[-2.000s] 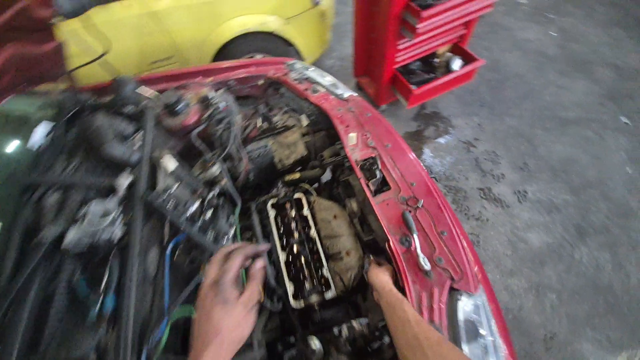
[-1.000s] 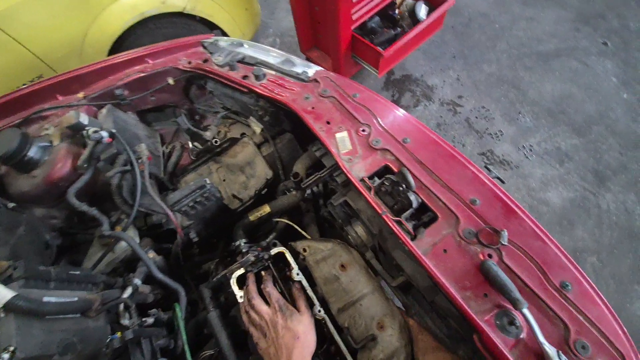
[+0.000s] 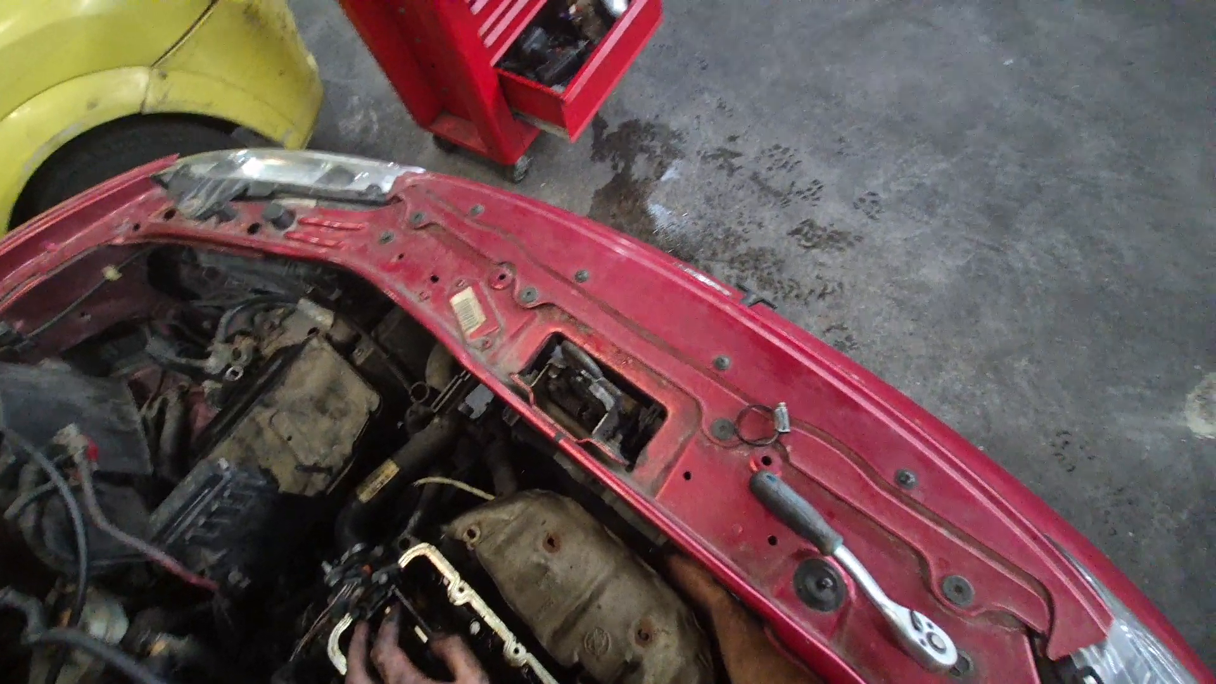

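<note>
My left hand (image 3: 404, 655) reaches in from the bottom edge, its blackened fingers at the open top of the engine, beside the pale gasket edge (image 3: 489, 622) of the cylinder head. Whether the fingers grip anything cannot be told. To the right of the rusty exhaust heat shield (image 3: 579, 579), part of my right hand or wrist (image 3: 708, 594) goes down under the red front panel, its fingers hidden. On that panel lie a ratchet wrench (image 3: 855, 570) with a dark handle and, above it, a hose clamp (image 3: 763, 425).
Hoses, wiring and a dusty gearbox housing (image 3: 309, 408) fill the engine bay at left. The hood latch opening (image 3: 598, 399) lies mid-panel. Beyond the bumper stand a red tool cabinet (image 3: 456, 85) with a drawer (image 3: 579, 95) pulled out and a yellow car (image 3: 228, 76). Dark stains mark the concrete floor (image 3: 855, 142).
The view has shifted and moved closer to the front panel. My left hand was left of the engine top two seconds ago and has been over it since the middle frame.
</note>
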